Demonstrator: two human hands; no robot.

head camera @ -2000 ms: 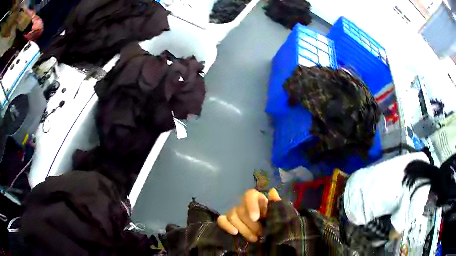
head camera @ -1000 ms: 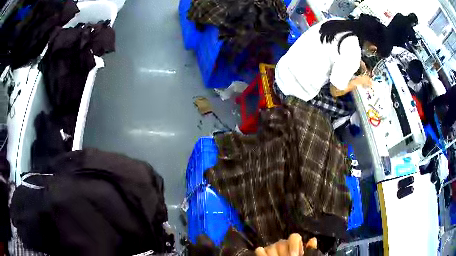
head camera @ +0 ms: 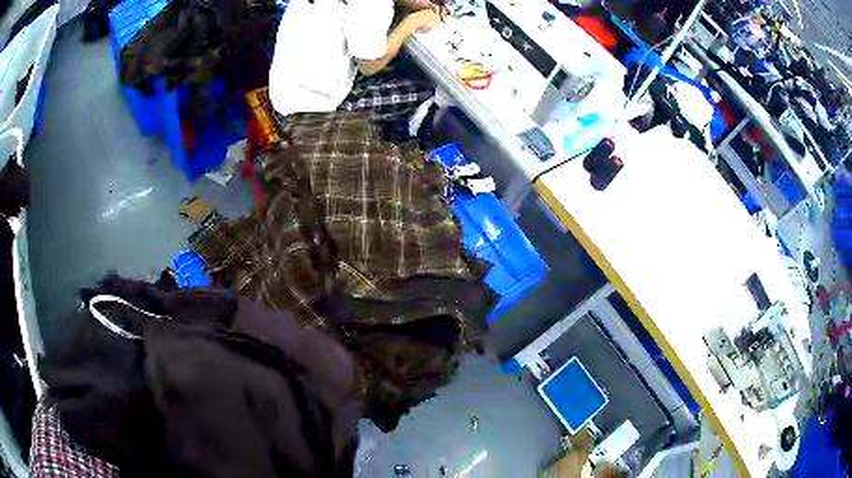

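Observation:
A plaid brown-green garment pile (head camera: pixel 374 196) with thin pale checks lies over a blue crate (head camera: pixel 500 241) in the middle of the view. A bulky dark brown garment (head camera: pixel 224 383) fills the low left, with a thin white loop (head camera: pixel 117 316) on its top. It overlaps the lower left part of the plaid cloth. Neither of my hands shows. Whether one is hidden under the dark garment, I cannot tell.
A seated person in a white top (head camera: pixel 322 56) works at a white table (head camera: pixel 486 79) at the top. A long white table (head camera: pixel 673 224) with a sewing machine (head camera: pixel 757 359) stands right. Another blue crate (head camera: pixel 177 126) holds dark plaid cloth at upper left. A blue-topped pedal (head camera: pixel 572 394) is below.
The view has swung right, so the crates and seated person now sit further left. The hand seen at the plaid cloth's bottom edge is gone from view. The plaid cloth remains on the crate.

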